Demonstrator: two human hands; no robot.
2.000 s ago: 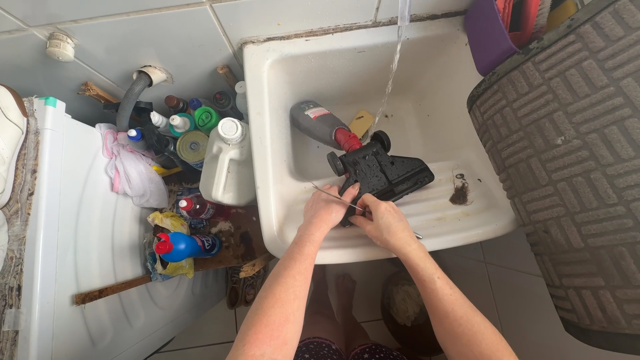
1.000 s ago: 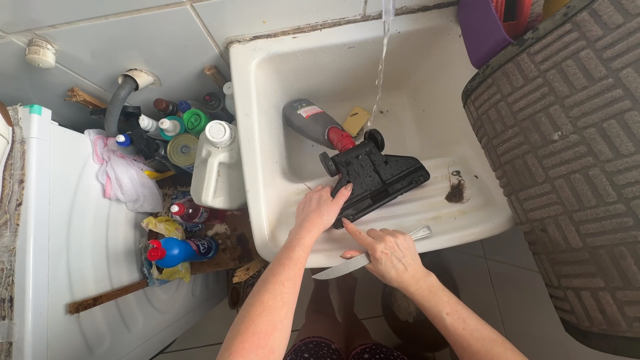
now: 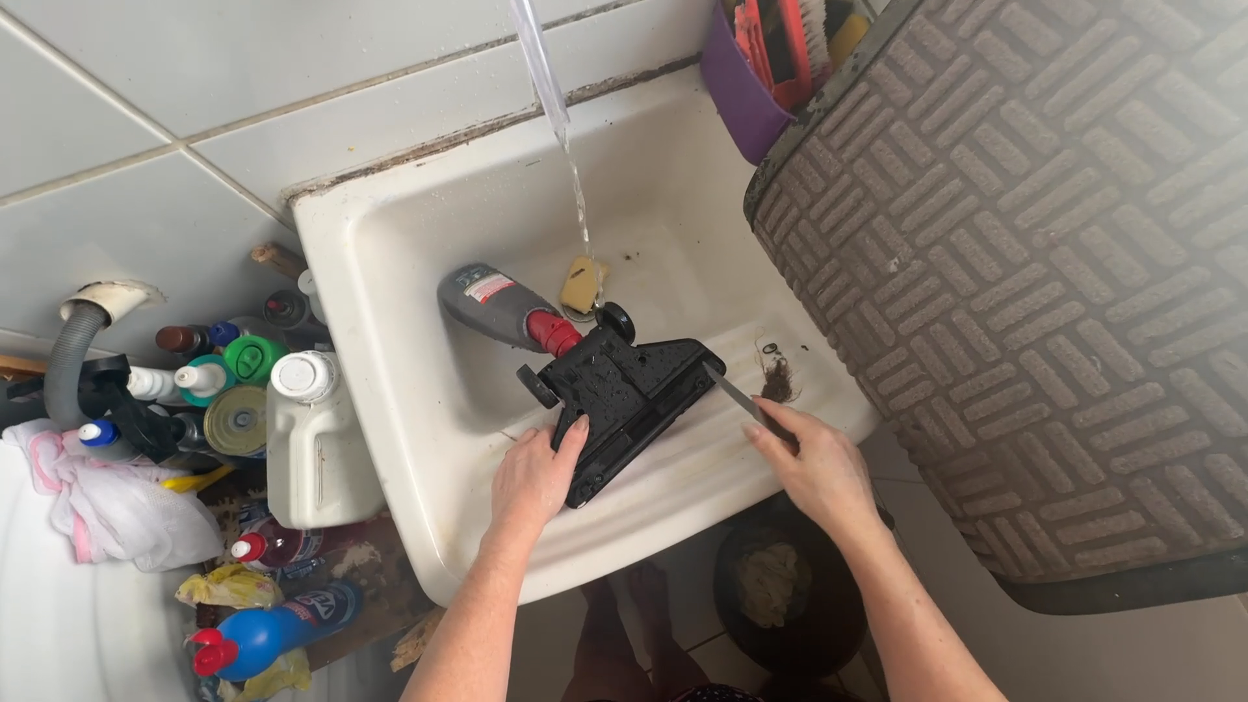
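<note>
A black plastic floor-cleaner head (image 3: 624, 390), with two small wheels and a red and grey neck (image 3: 492, 302), lies in a white sink (image 3: 390, 468). My left hand (image 3: 536, 473) grips its lower left side, thumb on top. In my right hand (image 3: 814, 453) is a table knife (image 3: 741, 398), its tip at the right end of the head. Water (image 3: 577, 185) runs from above and falls beside a yellow soap bar (image 3: 582, 283). A clump of dark hair (image 3: 777, 378) lies on the sink's ribbed slope, right of the knife.
Bottles and a white jug (image 3: 317, 458) crowd the left side of the sink, with a blue bottle (image 3: 278, 634) lower down. A purple container (image 3: 741, 83) with brushes stands at the back right corner. A large brown textured mat (image 3: 1053, 292) hangs over the right. A dark bucket (image 3: 790, 595) is below.
The knife, lower and pointing left one second ago, now points up at the head's right end. My right hand has moved right. The view has come closer.
</note>
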